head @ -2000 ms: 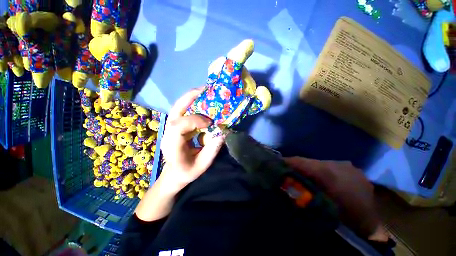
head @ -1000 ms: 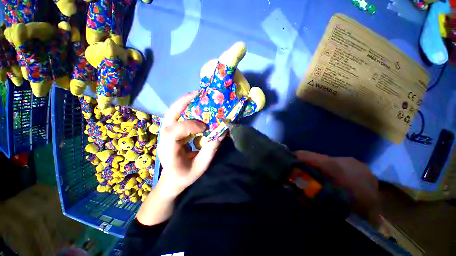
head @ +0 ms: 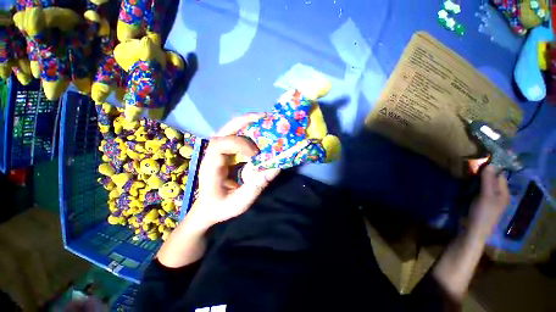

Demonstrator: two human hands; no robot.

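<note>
My left hand holds a yellow plush bear in a blue floral outfit above the table, pinching the cloth at its lower edge. My right hand is at the right, at the handle of the glue gun. The gun's nozzle end lies over the cardboard rest. The fingers are blurred; they appear wrapped on the gun's orange trigger area. Whether the gun rests its weight on the cardboard cannot be told.
More bears lie at the upper left. A blue crate full of bears stands below them, with a second crate farther left. A black bar, a light-blue item and small green-white trims lie right.
My right hand has moved the glue gun from beside the bear out to the cardboard at the right. The bear in my left hand has turned and sits slightly lower.
</note>
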